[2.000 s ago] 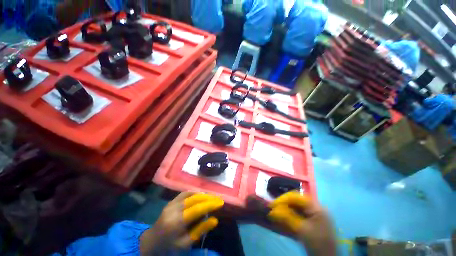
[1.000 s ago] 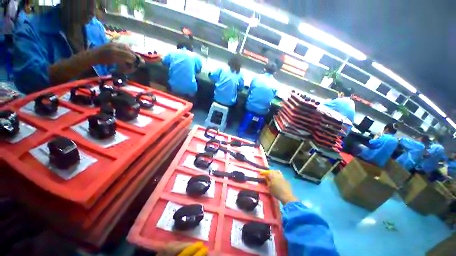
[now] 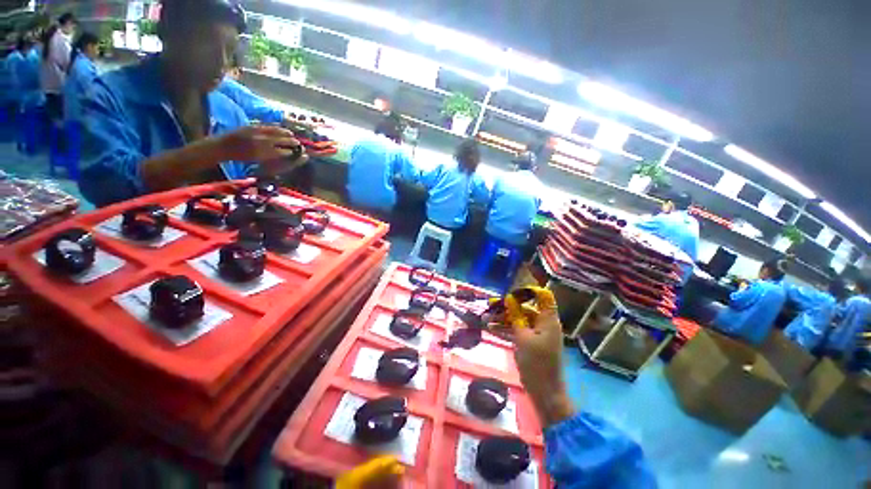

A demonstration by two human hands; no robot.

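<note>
My right hand (image 3: 537,329), with yellow finger covers, is raised over the right column of the red compartment tray (image 3: 432,422) and grips a black watch (image 3: 466,336). The watch is blurred and partly hidden by the fingers. My left hand (image 3: 374,474) is cut off by the bottom edge; only yellow-covered fingers show at the tray's near end. Closed black watches stand on white labels in the tray, such as one at the near left (image 3: 380,420), one in the right column (image 3: 486,397) and one at the near right (image 3: 501,458).
A higher stack of red trays (image 3: 286,329) with closed watches stands at the left. A person in blue (image 3: 143,143) handles something behind it. Tray stacks on a rack (image 3: 611,253), cardboard boxes (image 3: 716,387) and seated workers are farther back.
My right hand has moved from the near right cell up the right column and lifted an open watch. My left hand has dropped mostly out of view. The view has tilted up.
</note>
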